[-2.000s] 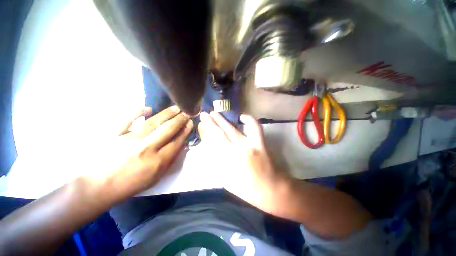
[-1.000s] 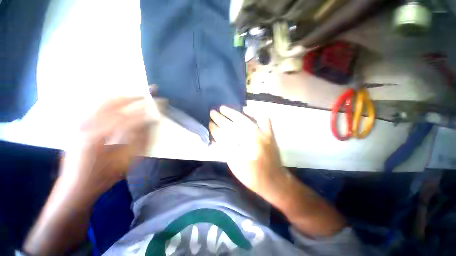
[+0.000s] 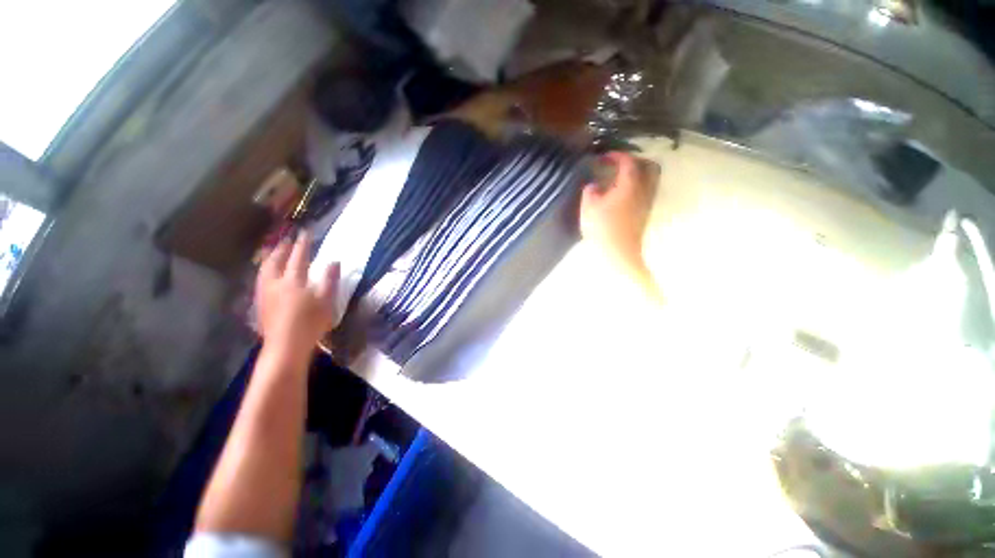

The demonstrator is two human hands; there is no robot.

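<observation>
A stack of layered dark cut panels with pale edges [image 3: 469, 251] lies fanned out at the table's end. A pale strip or panel [image 3: 376, 207] lies along its left side. My left hand [image 3: 292, 300] is at the near left end of this pale piece, fingers apart; no firm hold shows. My right hand [image 3: 620, 207] is at the far right corner of the stack, fingers bent; glare and blur hide whether it grips a layer.
The white table [image 3: 611, 403] is strongly glared. Blurred cloth and a brown item [image 3: 556, 98] lie beyond the stack. A blue crate or bin edge [image 3: 398, 490] is below the table. A metallic machine part [image 3: 840, 490] shows at lower right.
The view has swung from the sewing machine to the stack. The blue-grey cloth under my right hand is no longer seen there. Both hands have moved to the stack.
</observation>
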